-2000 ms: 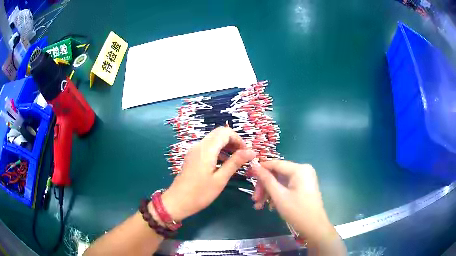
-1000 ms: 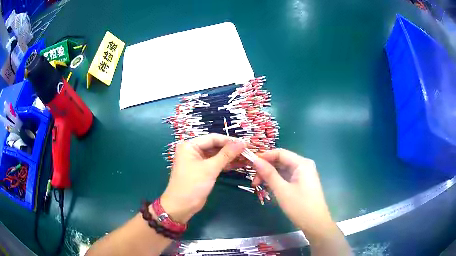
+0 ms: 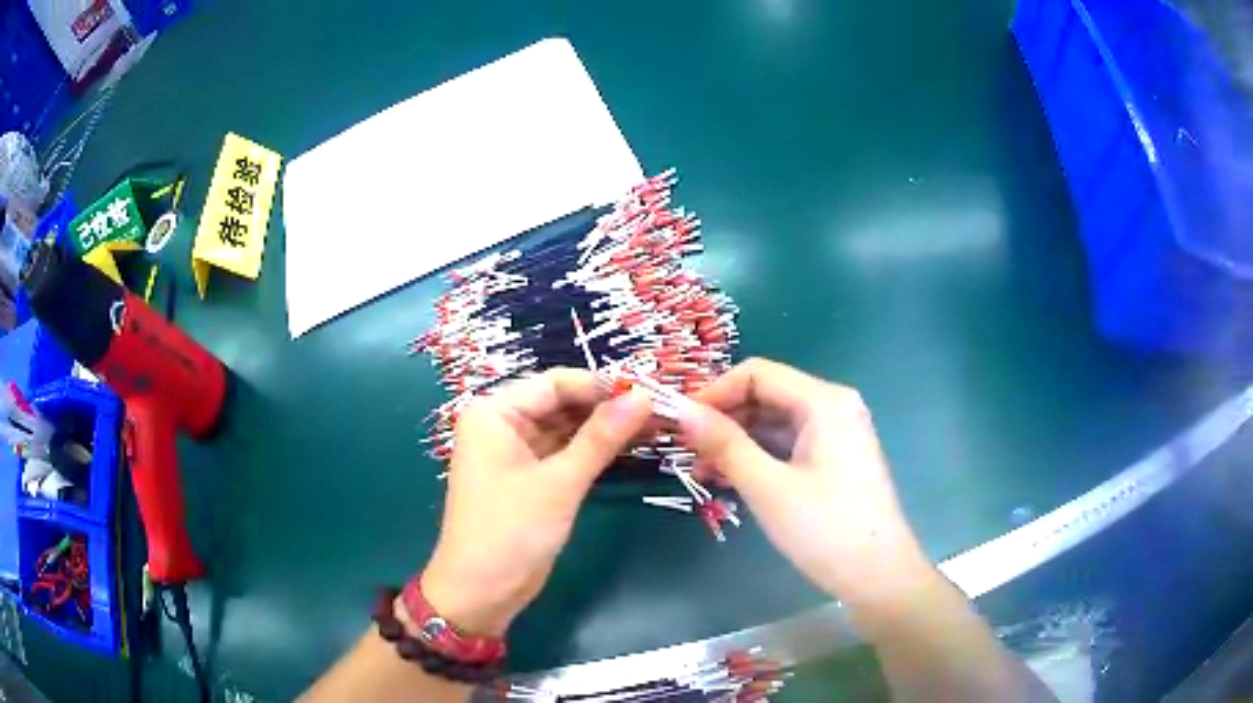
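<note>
A pile of short black wire leads with white and red ends lies in front of me, the red densest on its right side. My left hand and my right hand meet over the pile's near part. My left thumb and fingertips pinch a lead end with a small red piece. My right thumb and forefinger hold thin white sleeves between the hands. The hands hide part of the pile. A few loose white and red ends stick out below it.
A white sheet lies behind the pile. Left are a red heat gun, a blue sorting tray, a yellow sign and a green sign. A blue bin stands right. A second wire bundle lies beyond the white strip.
The camera view has turned and shifted, so the table things sit differently. My hands stay together over the pile with fingertips pinched. My right hand shifted slightly from the lower position of two seconds ago.
</note>
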